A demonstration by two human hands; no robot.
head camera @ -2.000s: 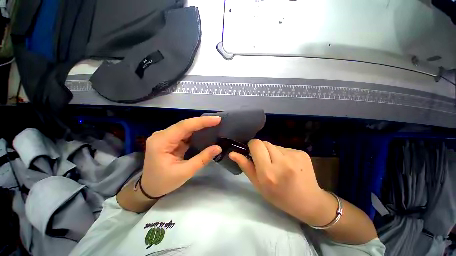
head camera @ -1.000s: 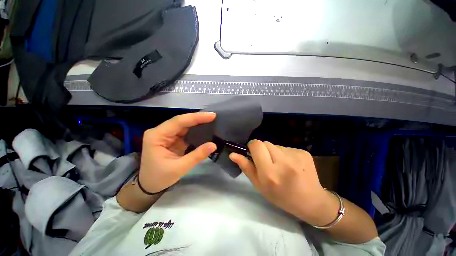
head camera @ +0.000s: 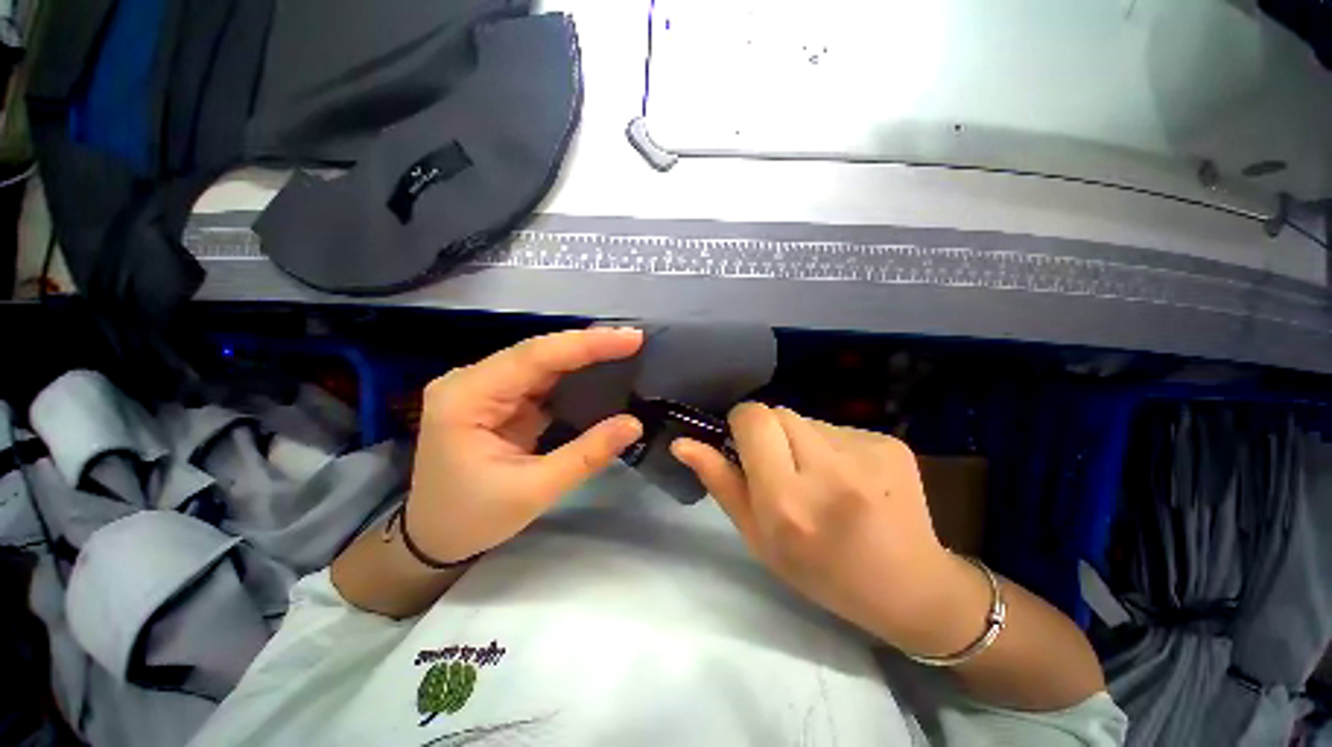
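A small dark grey fabric piece (head camera: pixel 712 361) is folded between my hands, just in front of the table edge. My left hand (head camera: pixel 504 445) grips its left side between thumb and fingers. My right hand (head camera: pixel 825 511) pinches a slim black strip (head camera: pixel 693 420) with pale marks lying against the cloth; whether it is a label or a tool I cannot tell. The right fingers hide its right end. A dark grey curved piece (head camera: pixel 351 234) with a black woven label (head camera: pixel 430 181) lies on the table at the left.
The white table has a printed ruler edge (head camera: pixel 760 260). Dark grey garment parts (head camera: pixel 343 59) with a blue area lie at the far left. Light grey panels (head camera: pixel 154 584) are heaped at lower left. Tied grey bundles (head camera: pixel 1205 540) are at lower right beside a blue crate edge (head camera: pixel 1113 489).
The held grey cloth has tilted and shifted slightly between the fingers, its top edge now lower than one second ago. Both hands stay in nearly the same place and keep their grip.
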